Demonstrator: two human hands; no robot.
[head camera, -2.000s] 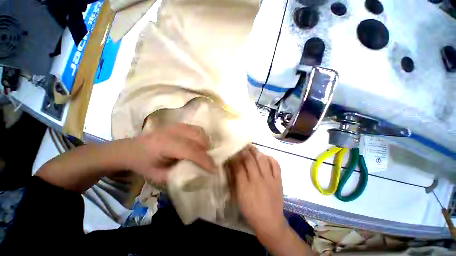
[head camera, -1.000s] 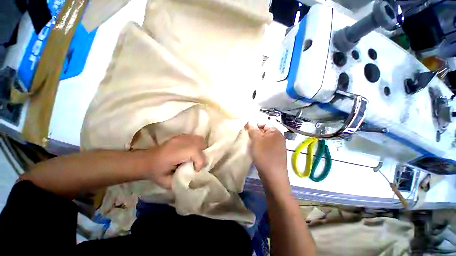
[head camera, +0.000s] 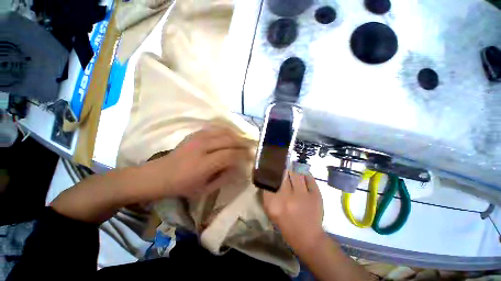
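A large beige garment panel (head camera: 170, 110) lies over the white table and hangs over its front edge towards the lap. My left hand (head camera: 211, 159) lies on the cloth left of the needle area, slightly blurred; its fingertips point to the machine. My right hand (head camera: 294, 203) is on the cloth's right edge, just below the shiny metal guard (head camera: 277, 145) of the sewing machine (head camera: 351, 82). The guard and machine head hide the needle and part of the right fingertips. Whether either hand pinches the cloth cannot be made out.
Scissors with a yellow and a green handle (head camera: 391, 206) lie right of my right hand, partly under the machine. A tan strip (head camera: 96, 104) and a blue Jack box (head camera: 113, 82) are at the left. White and beige cloth (head camera: 118, 241) hangs below the table at left.
My left hand has let go of the bunched cloth near the lap and moved up and right onto the panel. My right hand remains near the needle area. The camera view has shifted closer to the machine.
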